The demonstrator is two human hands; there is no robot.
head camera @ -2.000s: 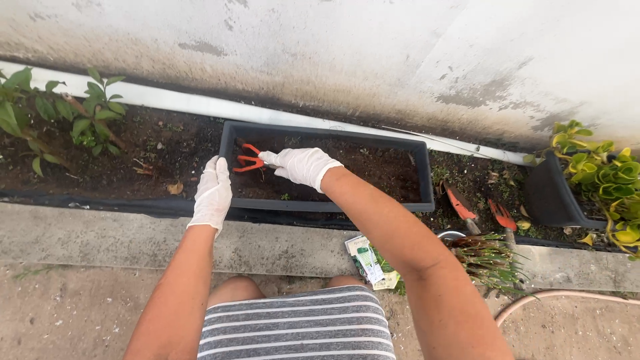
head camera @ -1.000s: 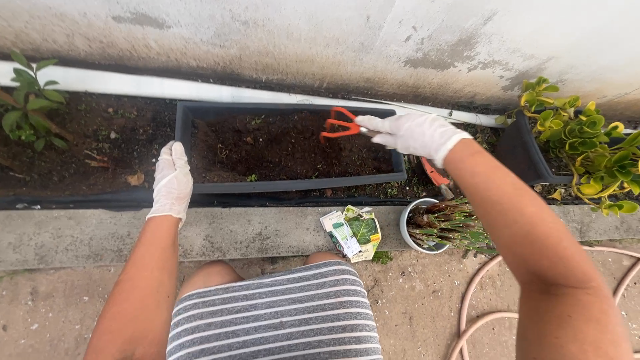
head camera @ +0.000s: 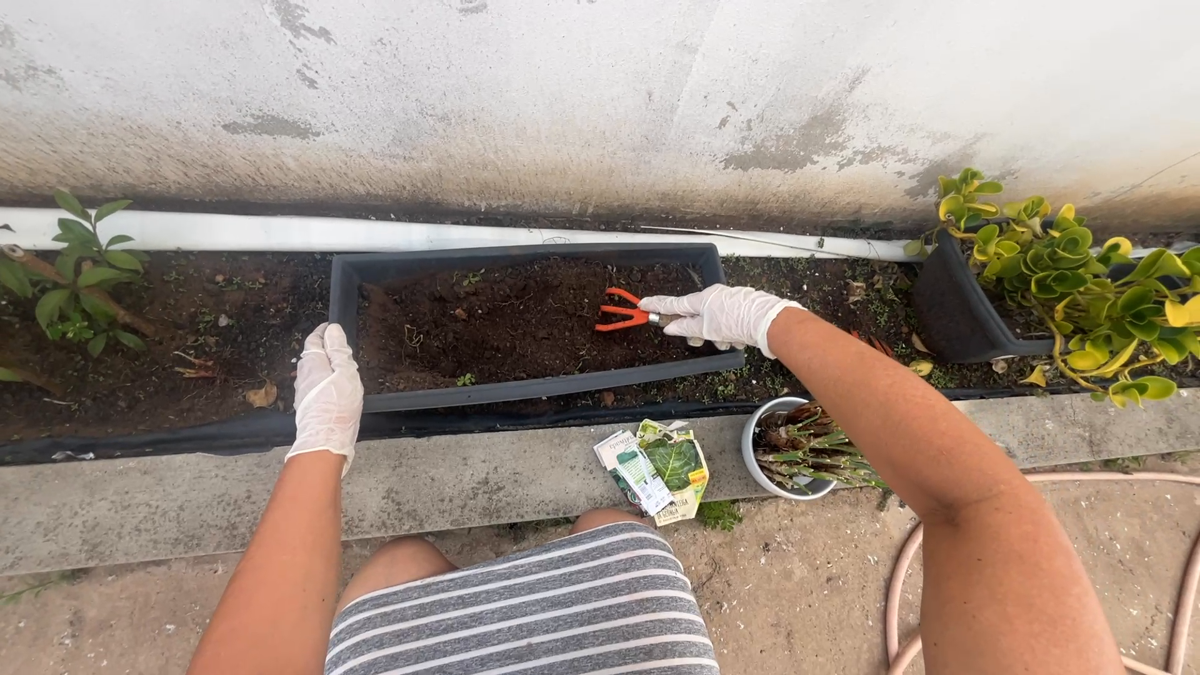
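Note:
My right hand (head camera: 727, 317), in a white glove, grips a hand cultivator (head camera: 626, 311) with orange tines. Its tines rest on or just above the dark soil (head camera: 516, 323) near the right end of a long grey planter box (head camera: 525, 386). My left hand (head camera: 326, 392), gloved too, is at the box's left end, with its fingers against the rim; whether they grip it cannot be told. A few small green sprouts show in the soil.
Seed packets (head camera: 673, 466) and a white pot (head camera: 759, 450) of cut-stemmed plants stand on the concrete curb (head camera: 450, 487). A dark planter (head camera: 966, 305) with a leafy plant is at right, a leafy shrub (head camera: 84, 272) at left. A white pipe (head camera: 281, 232) runs along the wall; a hose (head camera: 905, 572) lies lower right.
Two seconds ago the cultivator was near the box's left end; it is now near the right end, still in my right hand. My left hand has stayed by the left end.

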